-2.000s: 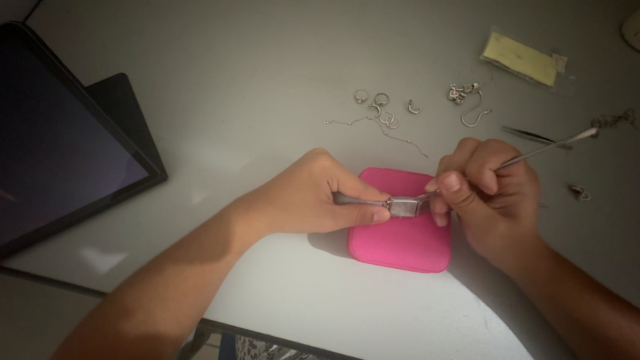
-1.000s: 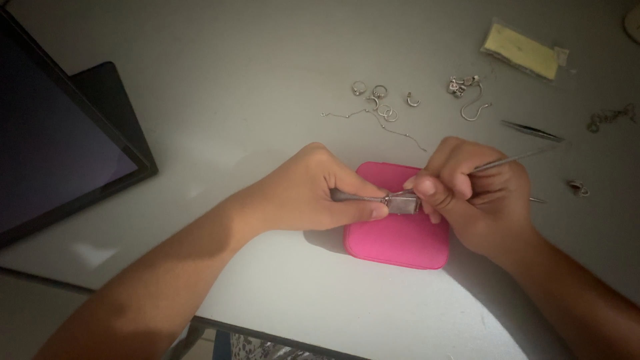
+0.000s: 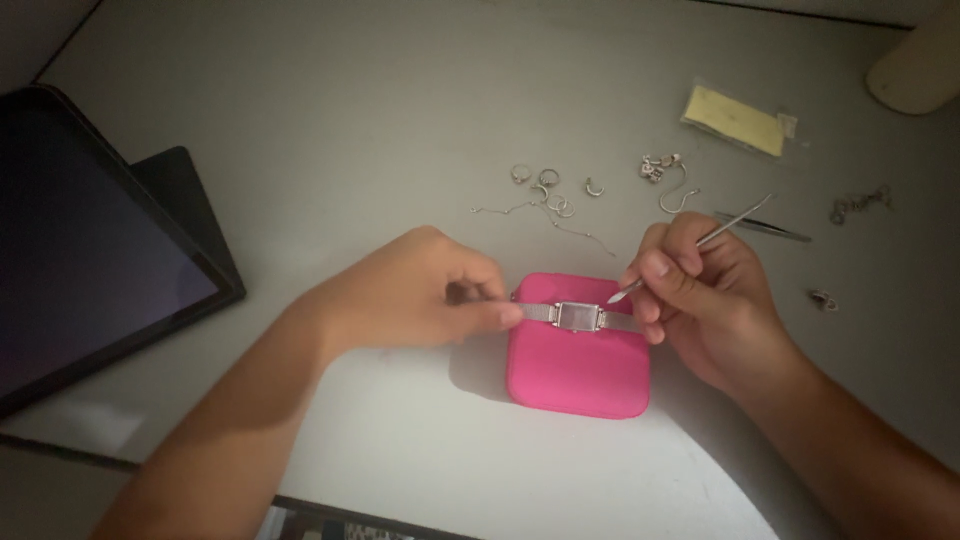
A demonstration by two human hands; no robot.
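Note:
A wristwatch with a rectangular case (image 3: 577, 316) and a silver mesh band lies across a pink zip case (image 3: 577, 375). My left hand (image 3: 420, 296) pinches the left part of the band between thumb and fingers at the case's left edge. In my right hand (image 3: 694, 296) is a thin metal hand tool with a pointed flat tip (image 3: 735, 219), slanting up to the right; its tip is just above the right end of the watch case. The fingers of that hand are by the right part of the band, whose end they hide.
Behind the hands lie several rings (image 3: 549, 178), a thin chain (image 3: 585, 234), a charm bracelet (image 3: 679, 195), metal tweezers (image 3: 765, 226) and a yellow cloth in a clear sleeve (image 3: 735, 120). More jewelry (image 3: 859, 202) is at the right. A tablet (image 3: 90, 247) stands at the left.
My right hand has shifted its hold on the tool, whose tip now shows beside the watch. The watch case, partly covered by fingers before, lies in plain view with the band stretched to both sides.

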